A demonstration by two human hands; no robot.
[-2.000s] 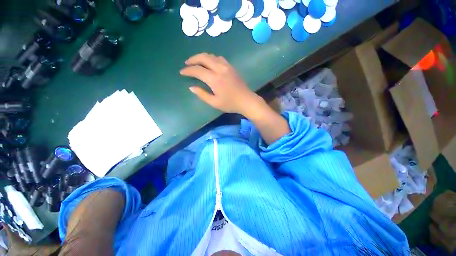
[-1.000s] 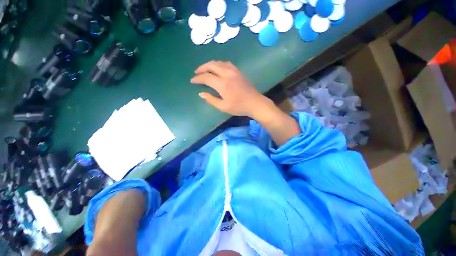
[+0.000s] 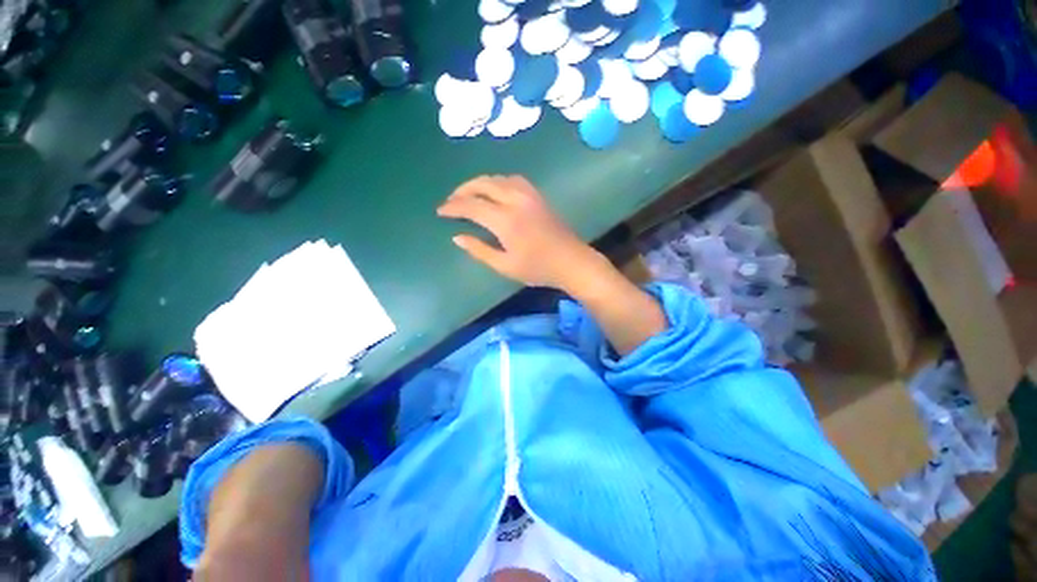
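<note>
My right hand [image 3: 512, 231] rests over the green bench near its front edge, fingers slightly curled and apart, with nothing seen in it. My left hand is out of the picture; only the forearm and rolled blue sleeve show at the lower left. A fanned stack of white sheets [image 3: 298, 330] lies at the bench's front edge, left of my right hand. Loose round discs [image 3: 625, 97], some white and some blue, lie beyond my right hand. A black lens unit [image 3: 268, 168] lies apart, above the white stack.
Many black lens units [image 3: 97, 387] cover the left side of the green bench [image 3: 421, 307]. Whitish crumpled bundles [image 3: 733, 267] lie below the bench edge at right. Open cardboard cartons [image 3: 847, 227] stand beside them, with more bundles and a red glow at far right.
The camera view has shifted, so the bench items sit at slightly different places. My right hand keeps nearly the same pose over the bench. Nothing has been taken hold of in view.
</note>
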